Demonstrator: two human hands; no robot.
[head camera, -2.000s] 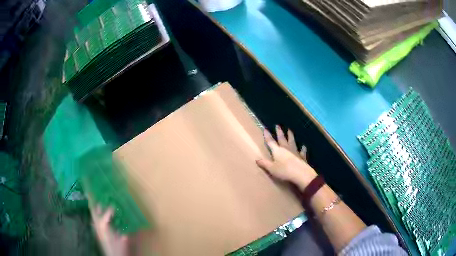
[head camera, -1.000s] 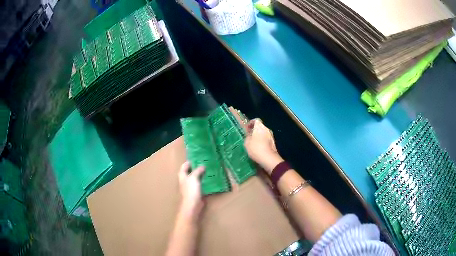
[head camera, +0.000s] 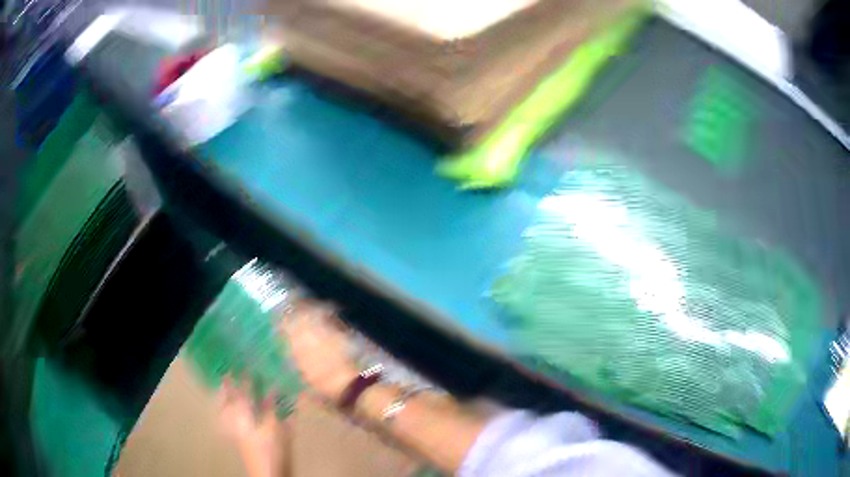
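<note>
The view is heavily blurred. Green PCB panels (head camera: 238, 335) lie over the brown cardboard sheet (head camera: 177, 424) at the lower left. My left hand (head camera: 252, 419) is at the panels' near edge. My right hand (head camera: 317, 349) is at their right side, close to the bench edge. The blur hides whether either hand grips them. A wide fanned row of green panels (head camera: 596, 307) lies on the bench at the right, with bright glare across it.
A brown separator sheet pile (head camera: 382, 61) stands on a lime-green wrap (head camera: 522, 130) on the bench (head camera: 345, 186). A white tub (head camera: 210, 93) sits near the bench's left end. A small green group (head camera: 718, 116) lies on the grey mat. A panel stack (head camera: 84, 252) is at far left.
The view has swung right, showing more of the bench and the fanned row. The panels between my hands are now at the cardboard's far end by the bench edge, both hands still at them.
</note>
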